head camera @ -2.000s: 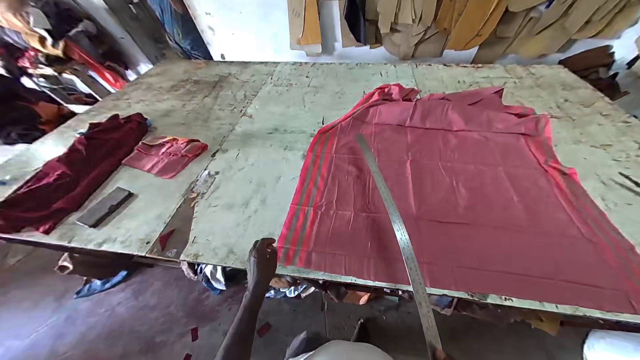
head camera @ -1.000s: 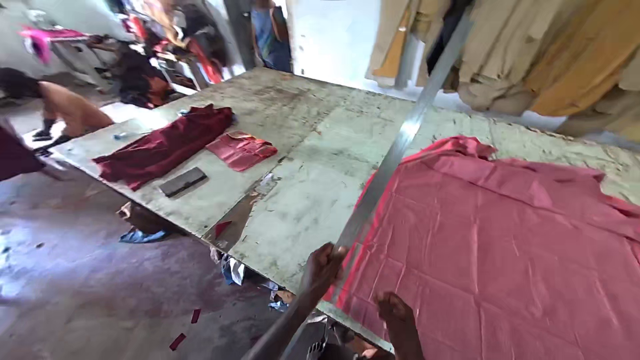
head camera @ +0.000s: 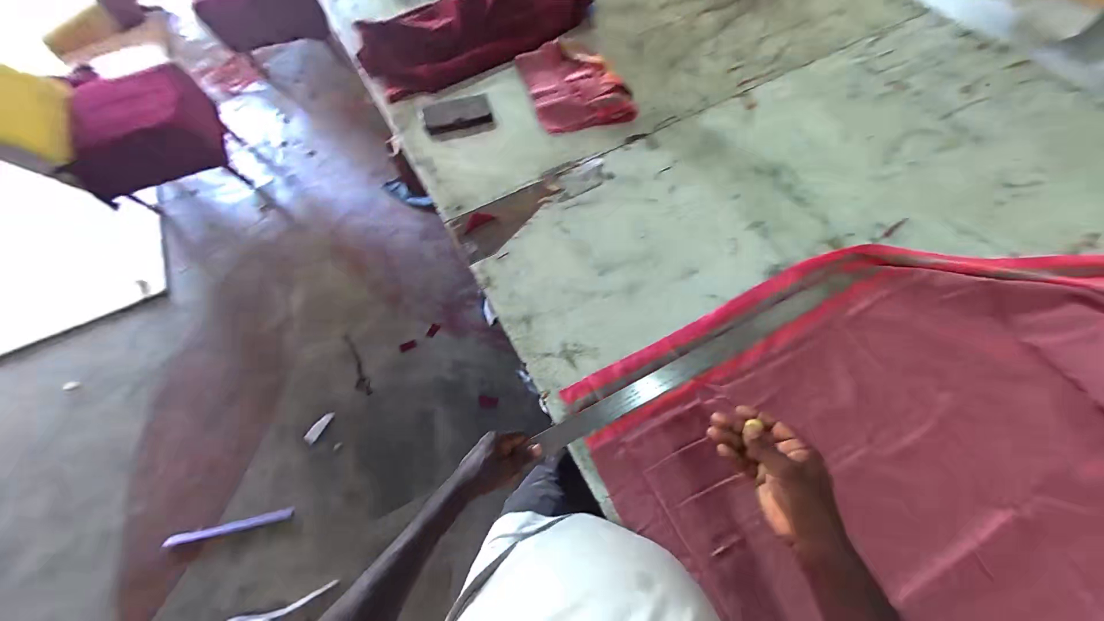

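Observation:
A long metal ruler (head camera: 655, 384) lies along the striped border of a dusty-red cloth (head camera: 931, 431), its near end jutting past the edge of the worn green table (head camera: 733, 198). My left hand (head camera: 503, 459) grips that near end, just off the table. Over the cloth, right of the ruler, my right hand (head camera: 772, 470) is raised with its palm partly up. Between its thumb and fingers it holds a small yellowish piece (head camera: 753, 427), perhaps chalk.
Farther along the table lie a folded red cloth (head camera: 578, 86), a dark flat block (head camera: 458, 116) and a maroon cloth (head camera: 470, 43). Scraps and a purple strip (head camera: 228, 528) are on the floor left of the table. Purple and yellow furniture or cloth-covered items (head camera: 142, 125) stand at the upper left.
The ruler, held up at a slant one second ago, now lies along the cloth's striped border. My right hand has turned and its fingers have spread somewhat. The view has swung down and left.

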